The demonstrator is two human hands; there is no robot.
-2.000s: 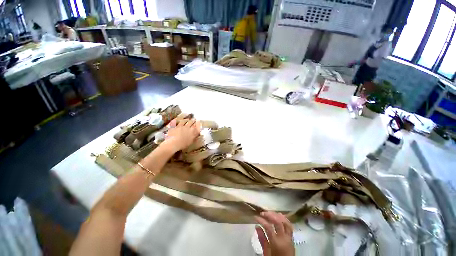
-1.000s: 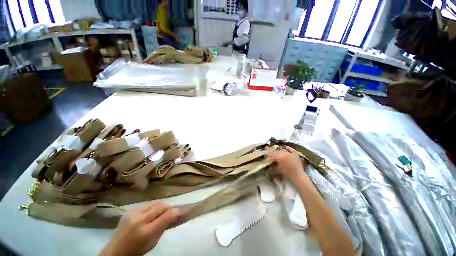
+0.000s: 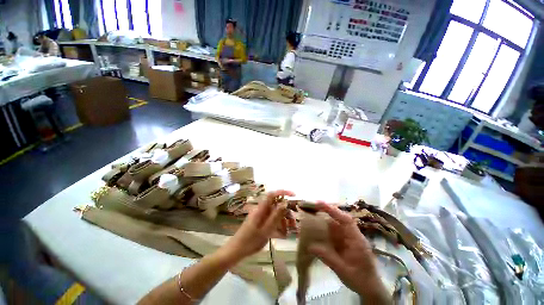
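Note:
My right hand (image 3: 349,247) holds a khaki webbing strap (image 3: 311,235) near the middle front of the table. The strap hangs down from its fingers towards the front edge. My left hand (image 3: 262,226) is just left of it, its fingers bunched at the strap's upper end, where small gold metal shows; blur hides the exact grip. More straps (image 3: 137,229) lie in a row across the table, with gold hardware at the left end. Finished tan bundles (image 3: 206,184) with white bands are heaped behind them.
Clear-plastic-wrapped grey lengths (image 3: 471,238) lie at right. A plastic-covered stack (image 3: 238,115), a red-and-white box (image 3: 359,132) and a potted plant (image 3: 408,134) are at the far side. Two people (image 3: 230,56) stand beyond the table.
My hands have come together and lifted the strap, which was stretched low between them. The left hand has moved right. The view has turned left.

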